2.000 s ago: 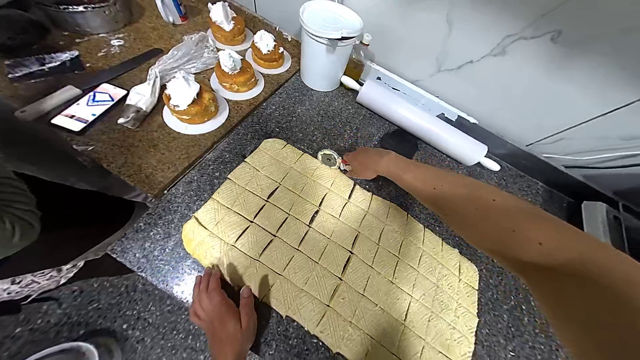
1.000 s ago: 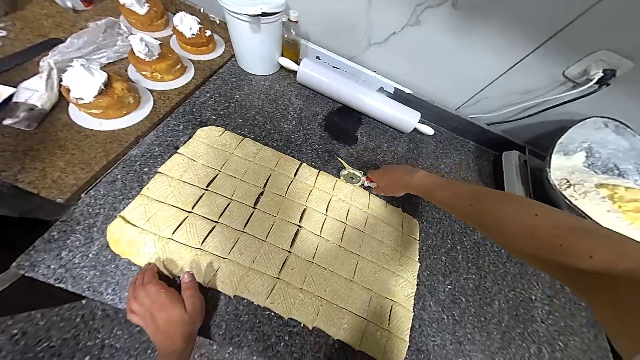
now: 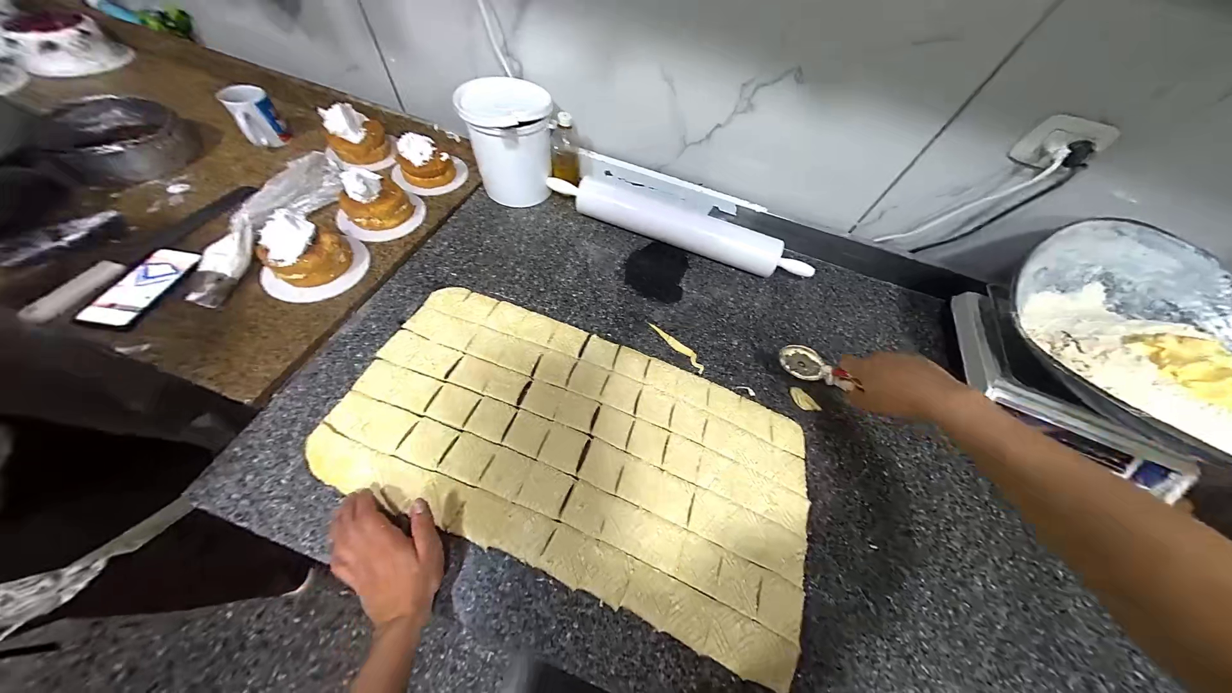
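A flat sheet of rolled dough, cut into many small rectangles, lies on the dark speckled countertop. My right hand grips the handle of a pastry wheel cutter, just beyond the sheet's far right corner. My left hand rests at the near left edge of the dough, fingertips touching it, thumb apart from the fingers. A thin dough strip and a small dough scrap lie loose along the far edge.
A white rolling pin lies near the wall beside a white bucket and a bottle. At right, a bowl of flour stands on a scale. Small cakes, a phone and a knife occupy the brown counter.
My right hand has moved the cutter right along the dough's far edge and off past its corner. A dough strip now lies apart from that edge. My left hand stays at the near left edge.
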